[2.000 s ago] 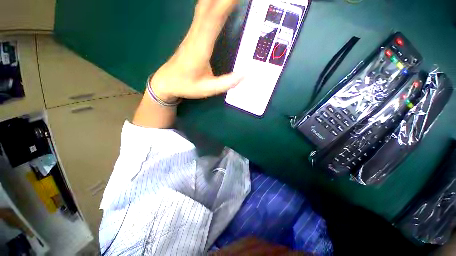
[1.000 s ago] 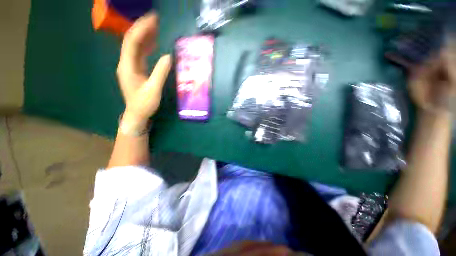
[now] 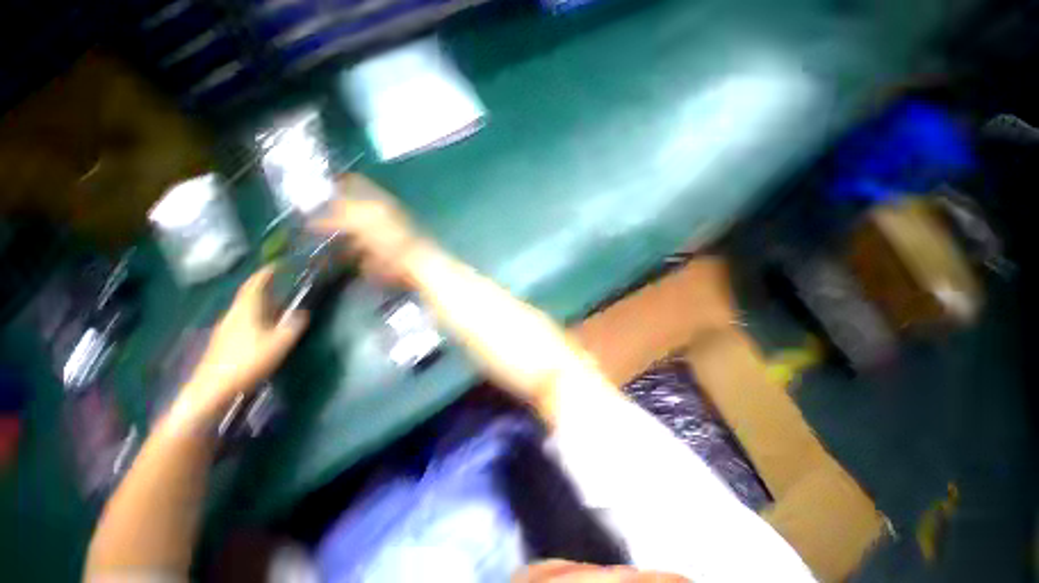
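Observation:
The view is strongly blurred. My left hand [image 3: 245, 342] and my right hand [image 3: 370, 228] reach over the green bench top at the left. A dark, shiny item [image 3: 313, 268] lies between my fingers; blur hides whether either hand grips it. A bagged dark item [image 3: 412, 333] lies below my right wrist. More dark, glaring items, seemingly bagged remotes [image 3: 253, 408], lie beside my left forearm. A pinkish flat shape, possibly the phone [image 3: 93, 435], is at the far left.
A white-grey block [image 3: 199, 228], another bright item [image 3: 294, 159] and a paper stack [image 3: 416, 100] are behind my hands. An open carton [image 3: 786, 438] holding bagged dark items is by my right arm. A blue stool [image 3: 906, 148] and brown box [image 3: 911, 268] are at right.
The view has swung to the right, bringing the carton and stool into sight. My left hand has left the phone's side, and both hands are now close together near the dark item.

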